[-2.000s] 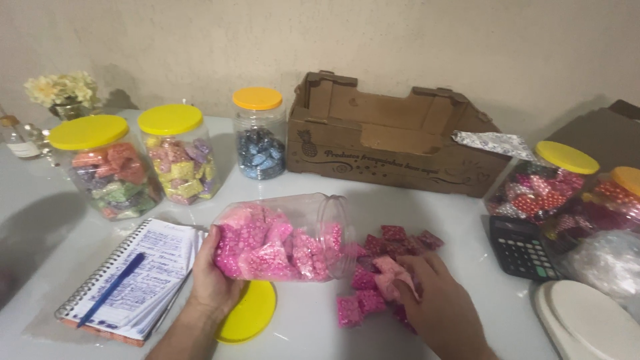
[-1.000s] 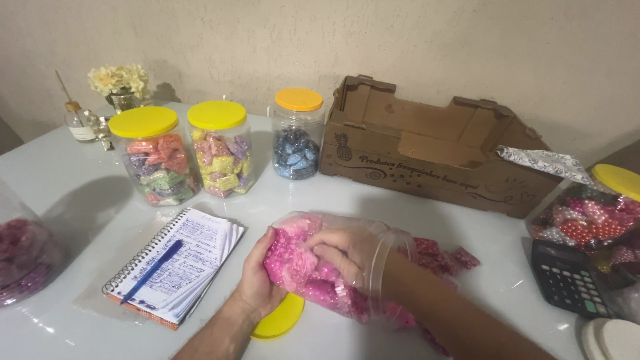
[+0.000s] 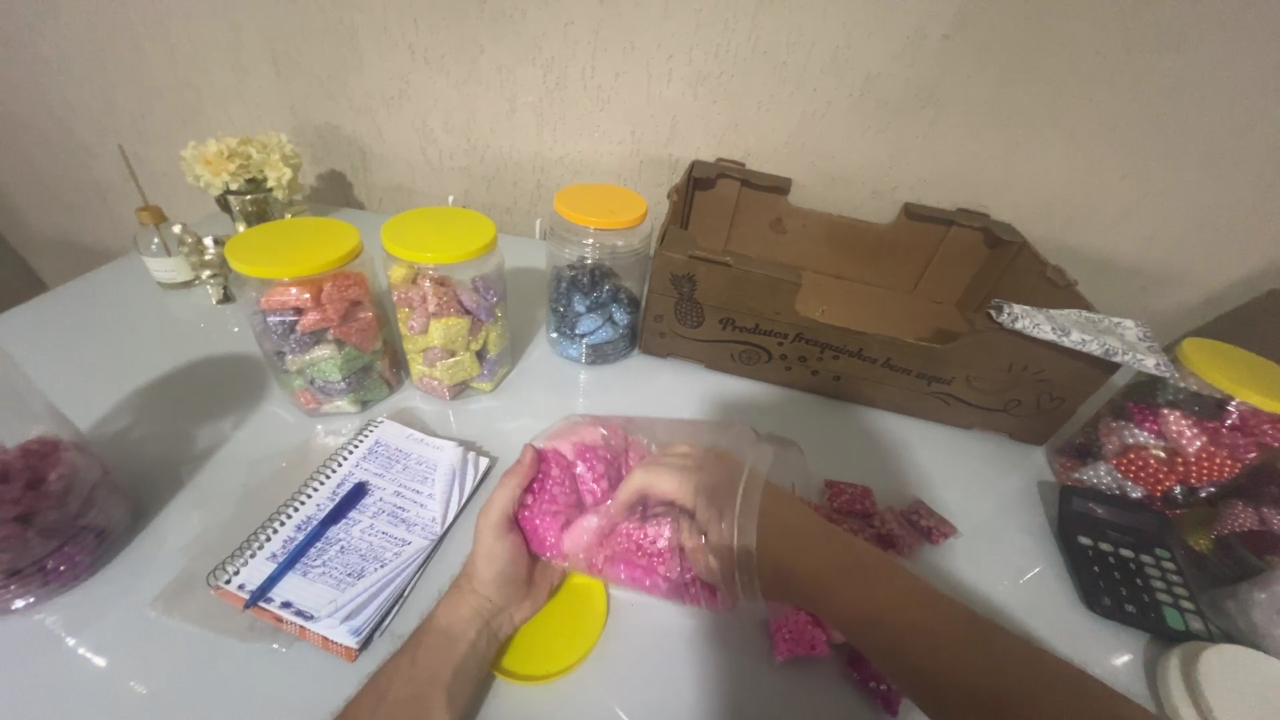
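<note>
A clear plastic jar [image 3: 735, 450] lies on its side, its mouth to the right, with pink bead packets [image 3: 580, 490] in it. My left hand [image 3: 515, 545] grips the jar's base end. Through the mouth reaches my right hand [image 3: 670, 495], seen through the clear wall among the packets; whether its fingers hold one I cannot tell. Loose dark pink packets [image 3: 870, 515] lie beyond my right forearm, and another pink packet [image 3: 800, 635] lies on the near side. A yellow lid [image 3: 555, 630] rests flat below the jar.
A spiral notebook [image 3: 350, 540] with a blue pen [image 3: 305, 545] lies at left. Behind stand two yellow-lidded jars [image 3: 325, 340] [image 3: 450, 330], an orange-lidded jar [image 3: 598, 290] and a cardboard box [image 3: 800, 350]. At right are a calculator [image 3: 1130, 560] and another filled jar [image 3: 1180, 430].
My right hand was at the loose packets two seconds ago; it has since gone into the jar through the mouth. My left hand still holds the jar. The view has shifted left.
</note>
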